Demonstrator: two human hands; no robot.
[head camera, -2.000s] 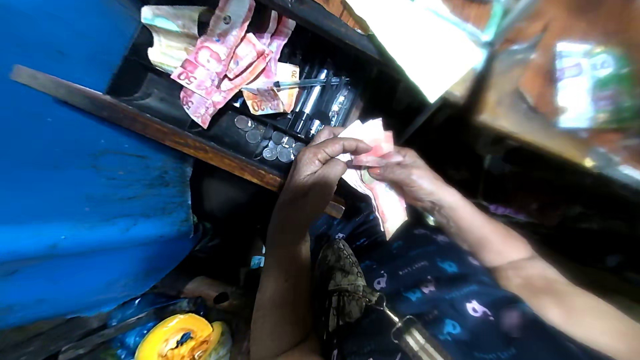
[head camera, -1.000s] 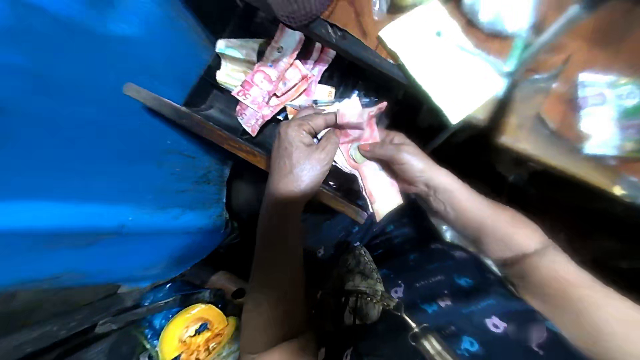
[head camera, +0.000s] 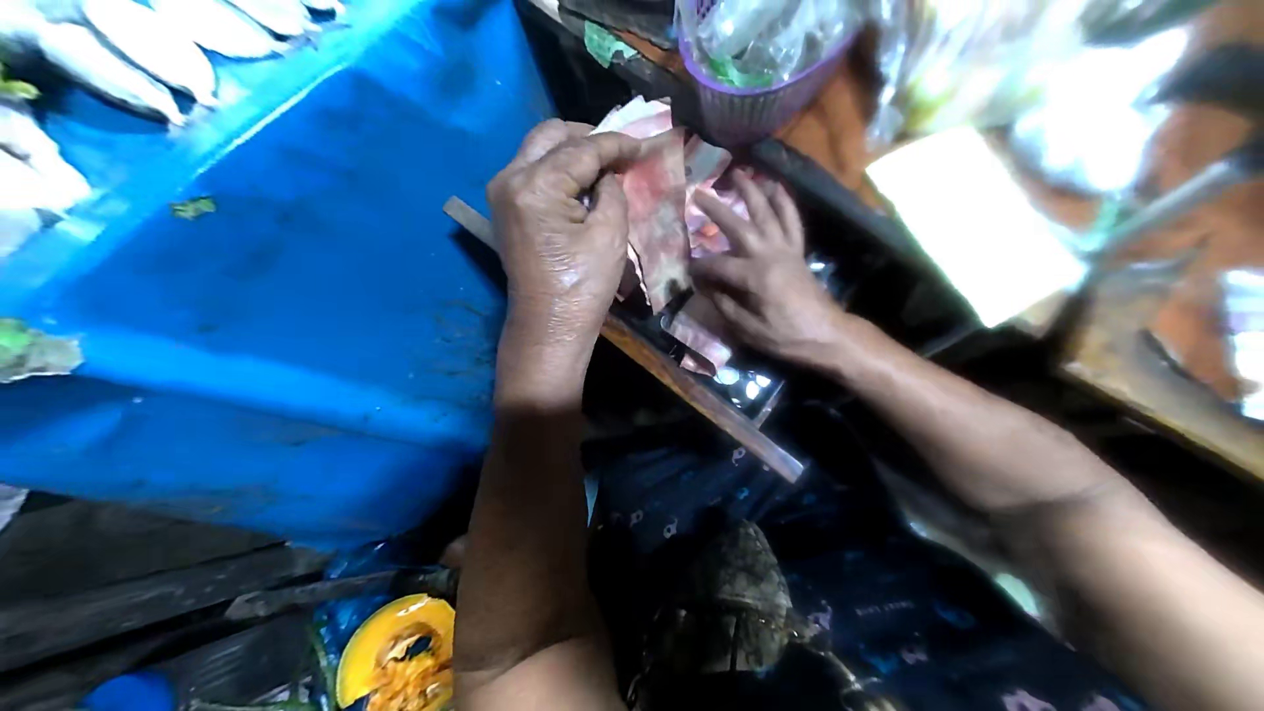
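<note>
My left hand pinches several pinkish banknotes, which stand up above the open wooden drawer. To the right, my right hand reaches into the drawer with its fingers spread over more reddish banknotes. Whether its fingers grip any of these notes is not plain. A folded note lies below that hand, near some shiny coins at the drawer's front. Both hands and the held notes hide much of the drawer's inside.
A blue-covered table with fish stands at the left. Behind the drawer is a purple plastic basket of clear bags. A white sheet lies on the wooden table at the right. A cut squash is at the lower left.
My left hand has moved up and left with banknotes in it. My right hand has left those notes and is now over the notes in the drawer. The view has shifted left.
</note>
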